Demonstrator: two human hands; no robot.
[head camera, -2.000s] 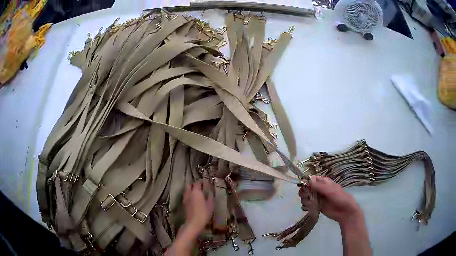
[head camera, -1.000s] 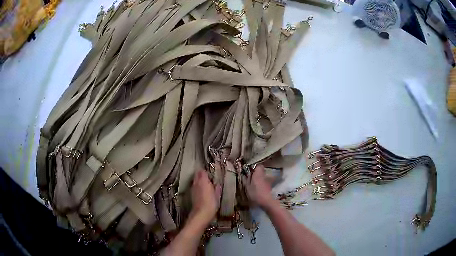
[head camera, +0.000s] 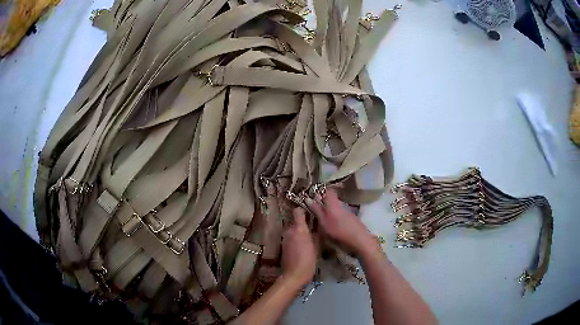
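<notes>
A large heap of khaki webbing straps (head camera: 172, 127) with gold buckles and hooks lies in front of me, left and centre. My left hand (head camera: 300, 244) is at the heap's lower right edge, fingers at the gold buckles. My right hand (head camera: 340, 222) is beside it, fingertips on strap ends with gold buckles. The straps between my fingers are partly hidden by the hands. A neat strap bundle (head camera: 445, 202) lies to the right, its hooks toward my right hand and its other end bent down at the far right.
A white folded piece (head camera: 537, 132) lies on the white table (head camera: 445, 114) at right. A small fan (head camera: 488, 14) stands at the top right, cut by the edge. Orange-yellow pieces (head camera: 22, 22) are at the top left, with another yellow lump at the right edge.
My right hand has let go of the straps by the bundle and come left to the heap. Both hands are now close together. One strap now lies looped across the heap's right side.
</notes>
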